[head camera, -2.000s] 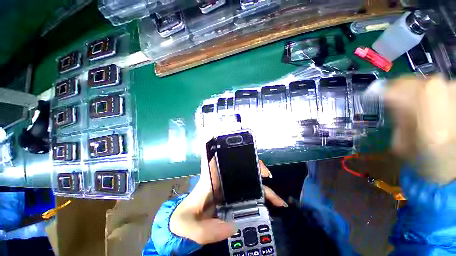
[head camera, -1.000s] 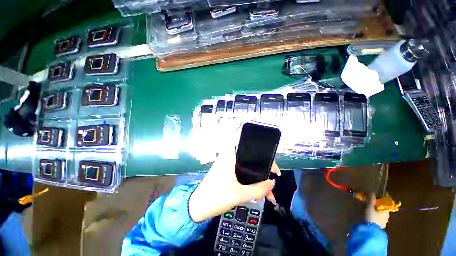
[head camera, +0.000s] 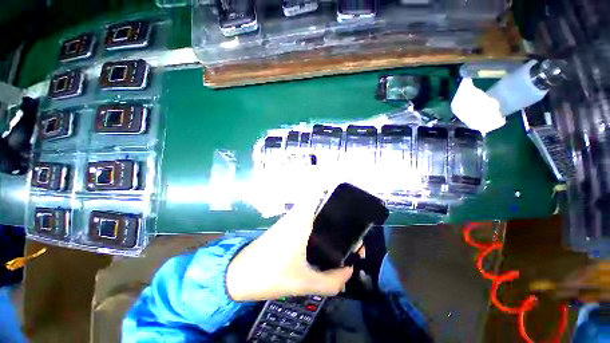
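Note:
My left hand (head camera: 284, 268) holds an open flip phone over the lap in front of the bench. The phone's black, glossy screen half (head camera: 344, 228) tilts up to the right. Its keypad half (head camera: 287, 318) points down to the lower left, partly hidden by my hand and the dark clothing. At the lower right edge, my right hand (head camera: 583, 289) is badly blurred around the orange-yellow air blow gun (head camera: 552, 289). A red coiled hose (head camera: 503, 291) hangs beside it. My fingers there cannot be made out clearly.
A clear lens tray (head camera: 455, 199) lies centre, a phone tray (head camera: 155, 161) left. Stacked trays (head camera: 374, 40) stand on a wooden board (head camera: 281, 72) at the back. A white wipe (head camera: 476, 107) touches a bottle (head camera: 516, 90). A keypad part (head camera: 550, 147) lies near the right tray stack (head camera: 588, 134).
My right hand has left the bottle area, put the wipe down there, and taken the air gun, now further right. My left hand has tilted the phone and moved it slightly lower.

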